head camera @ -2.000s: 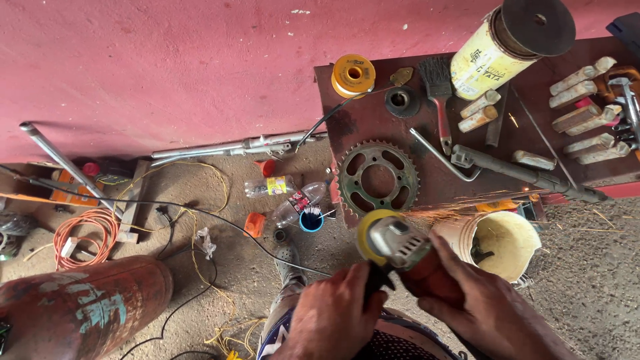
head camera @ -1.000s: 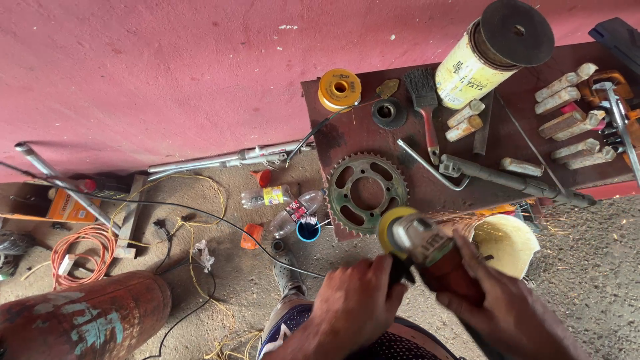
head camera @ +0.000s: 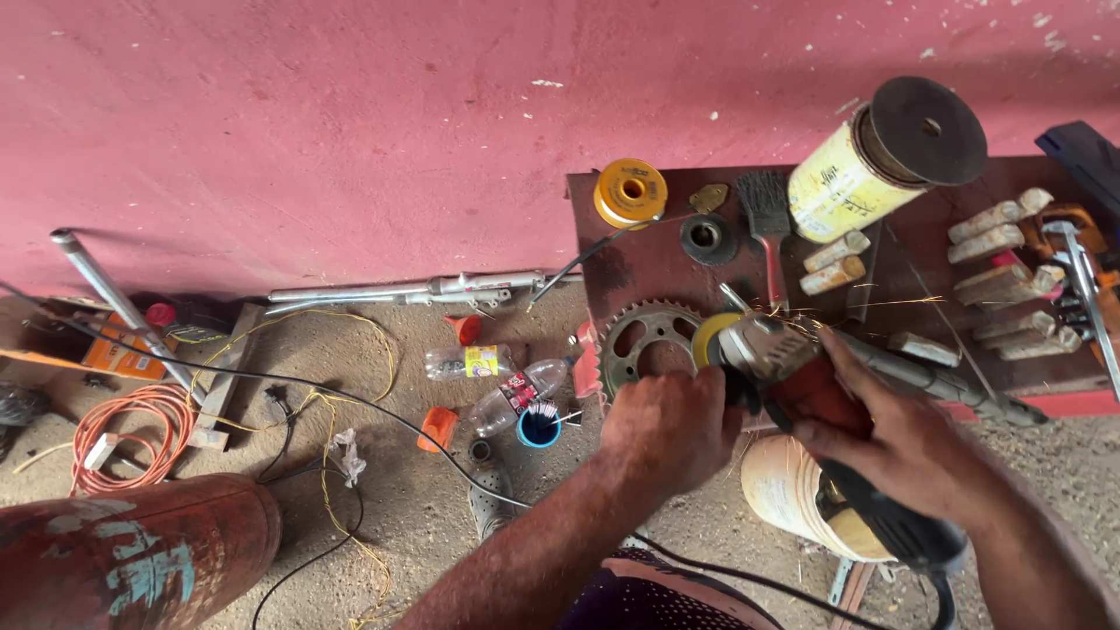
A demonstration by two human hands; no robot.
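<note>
My right hand [head camera: 901,429] is wrapped around the red and black body of an angle grinder [head camera: 774,354]. My left hand [head camera: 661,420] is closed on its black side handle. The grinder's yellow disc lies over the right edge of a toothed metal sprocket [head camera: 619,343], which rests at the front left of the dark red metal table [head camera: 630,262]. Sparks fly rightward across the tabletop and some fall below the grinder. A steel bar [head camera: 927,372] with a pipe-like body lies behind and right of the tool, partly hidden by it. Whether disc and sprocket touch is hard to see.
A paint brush [head camera: 770,227], a yellow spool [head camera: 630,192], a yellow can [head camera: 853,188], wood-like blocks [head camera: 984,227] and a caliper [head camera: 1085,289] lie on the table. Below stand a white bucket [head camera: 779,490] and plastic bottles [head camera: 525,394]. A black cord [head camera: 411,420] crosses the floor; a rusty cylinder [head camera: 175,560] lies left.
Both hands have moved the grinder up and over the table edge, covering more of the sprocket's right side. Sparks now spread over the tabletop.
</note>
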